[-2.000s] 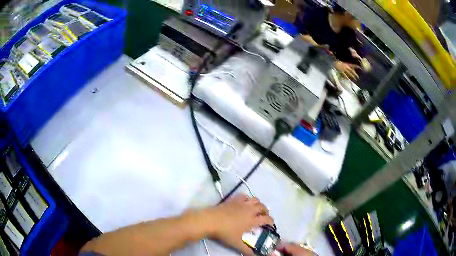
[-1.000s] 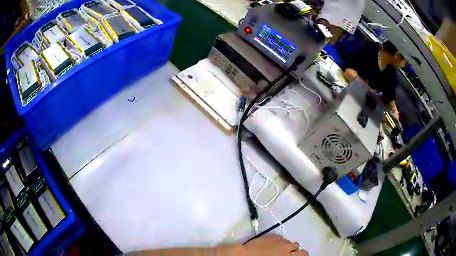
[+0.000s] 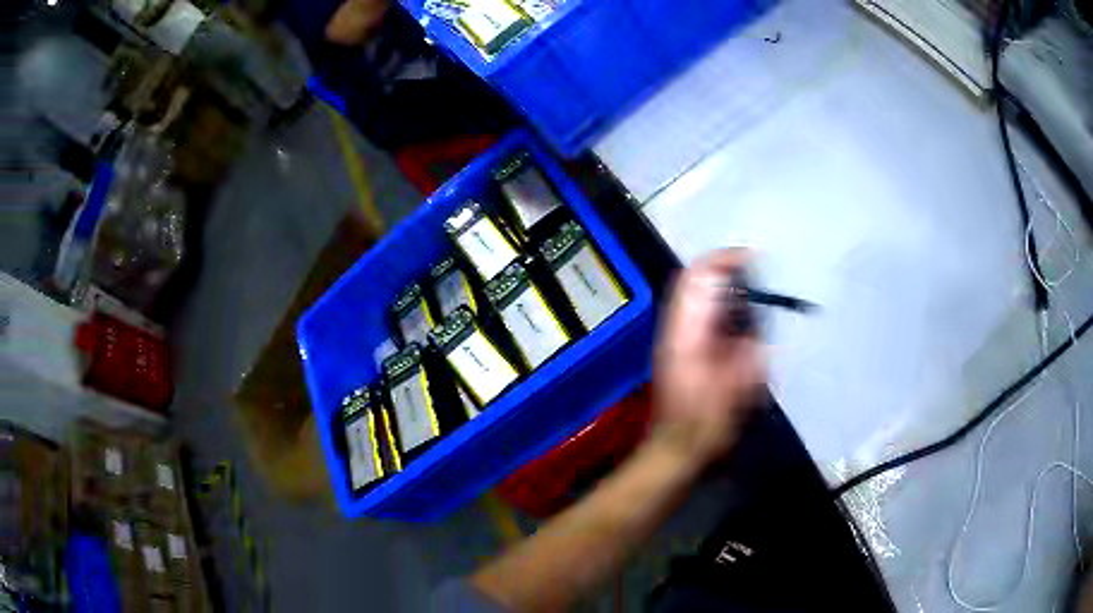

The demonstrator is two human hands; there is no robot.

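My left hand (image 3: 707, 347) is blurred, raised over the bench's left edge just right of a blue bin (image 3: 479, 461). Its fingers are closed round a dark thing (image 3: 779, 299), whose black end sticks out to the right; the rest is hidden, and I cannot tell exactly what it is. The bin holds several open power bank units (image 3: 476, 357) with white or grey cells, yellow edges and boards at their upper ends, standing in slanted rows. My right hand is out of the picture.
A second blue bin (image 3: 635, 66) with paler units stands on the white bench (image 3: 863, 216) at the top. A red stool (image 3: 575, 461) is under the near bin. A black cord (image 3: 947, 449) and thin white cable (image 3: 977, 479) lie right. A person's hand (image 3: 357, 18) shows top left.
The view has swung left and down, bringing the near bin to the middle and the instruments out of sight. My left hand has moved from the bench front to beside this bin.
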